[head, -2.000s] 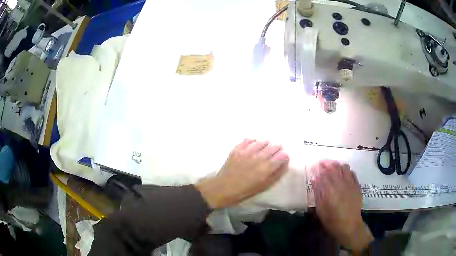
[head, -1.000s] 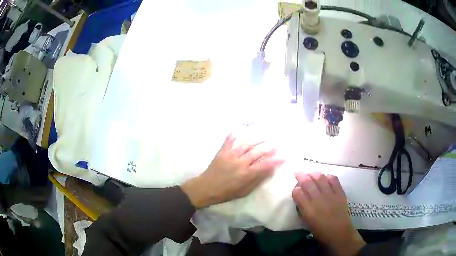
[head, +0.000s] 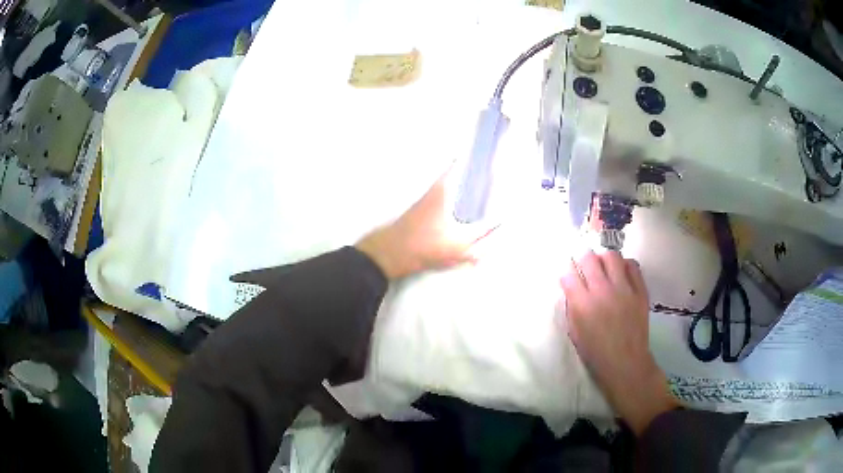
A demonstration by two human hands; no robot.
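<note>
White fabric lies on the white table and hangs over its front edge. The off-white sewing machine stands at the right; bright glare hides its needle area. My left hand lies flat on the fabric, fingers spread, its fingertips partly behind the lamp bar. My right hand rests on the fabric's right part, fingertips close below the machine's presser area, fingers near together. I cannot tell whether it grips the fabric.
Black-handled scissors lie right of my right hand, beside a printed sheet. A tan ticket lies at the back of the table. More cream fabric hangs at the left, by a blue bin and yellow tube.
Both hands have moved forward, up toward the needle area, with the fabric. My left hand now reaches beside the lamp. The view has shifted a little.
</note>
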